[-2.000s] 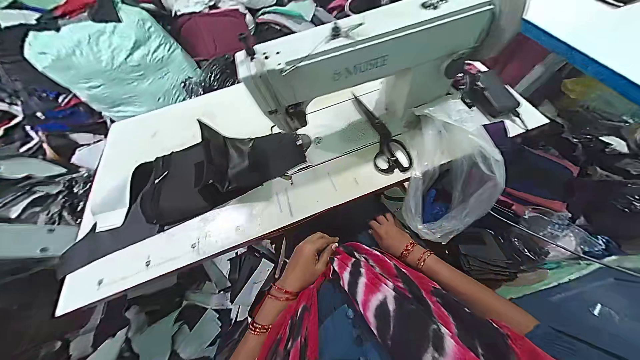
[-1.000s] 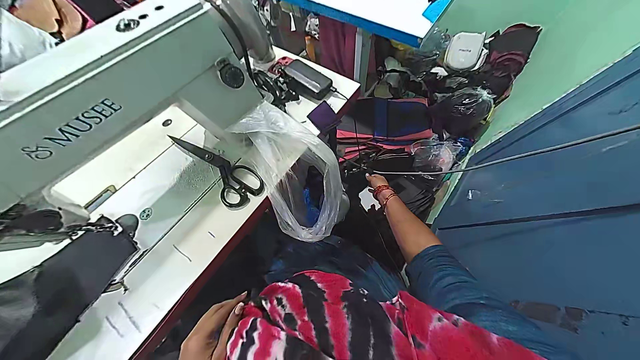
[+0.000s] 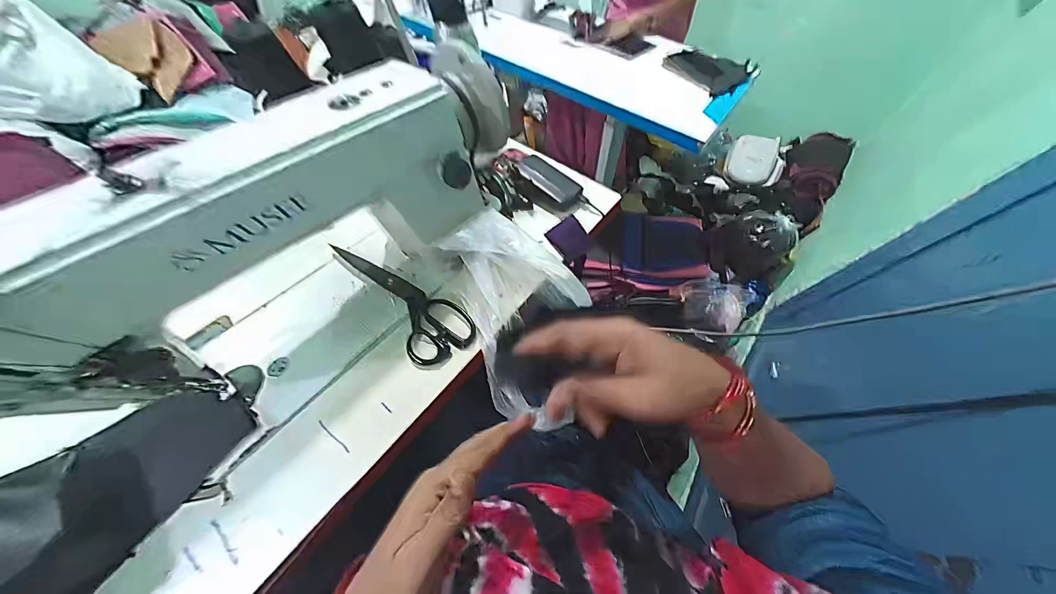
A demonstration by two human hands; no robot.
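Note:
My right hand [image 3: 631, 375], blurred, is raised beside the clear plastic bag [image 3: 495, 272] at the table's edge, with a blurred dark piece [image 3: 536, 351] at its fingers. My left hand [image 3: 454, 487] is low in the middle, its fingers extended toward the bottom of the bag; whether it holds anything is unclear. Black-handled scissors [image 3: 421, 313] lie on the white table [image 3: 330, 437] under the arm of a Musee sewing machine [image 3: 247, 206]. Black material [image 3: 140, 478] lies by the needle area at the left.
A dark box-like device [image 3: 549, 181] sits at the table's far end. Stacked dark and pink fabric [image 3: 660, 247] and plastic-wrapped bundles [image 3: 755, 239] lie beyond it. A second table with a blue edge [image 3: 594, 95] stands behind. A blue panel [image 3: 924, 396] with a cable across it is at the right.
My right hand has come back from the dark pile beyond the bag and is now nearer my left hand. My left hand's fingers now extend toward the bag. The scissors remain on the table.

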